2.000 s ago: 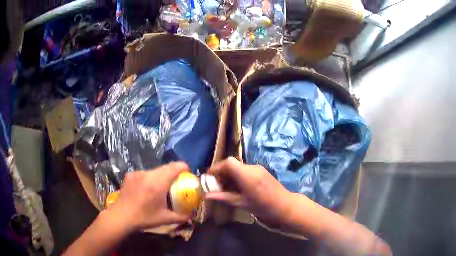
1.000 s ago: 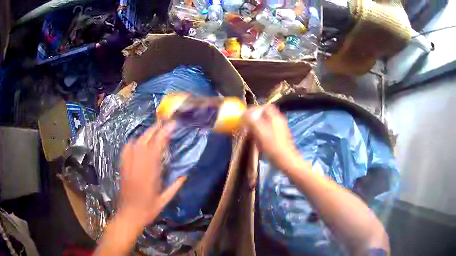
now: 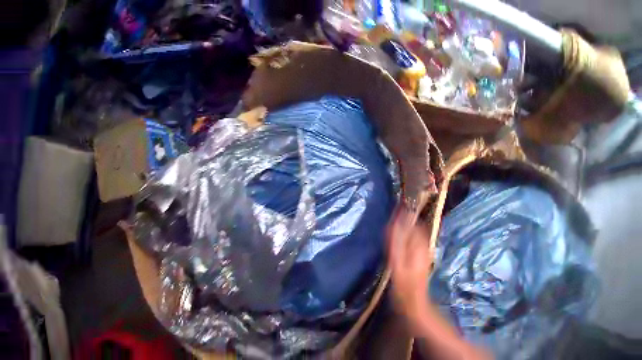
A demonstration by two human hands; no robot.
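My right hand (image 3: 412, 260) is low at right of centre, blurred, over the wall between two cartons; its finger state is unclear. My left hand is out of the picture. The left carton (image 3: 334, 67) holds blue plastic (image 3: 341, 204) and crinkly clear film (image 3: 232, 190). The right carton (image 3: 486, 149) holds more blue plastic (image 3: 493, 253). An orange-yellow bottle-like object with a dark band (image 3: 403, 56) lies tilted at the left side of a box of plastic bottles (image 3: 461, 116).
A blue crate (image 3: 151, 50) with dark items is at the upper left. A tan carton piece (image 3: 121, 160) and a pale block (image 3: 55, 191) stand at left. A red thing (image 3: 123, 346) is at the bottom. A yellowish wrapped bundle (image 3: 598, 77) is at the upper right.
The orange-yellow object has left my hands and now lies at the bottle box. My left hand has gone out of view. My right hand has moved down. The view has shifted left.
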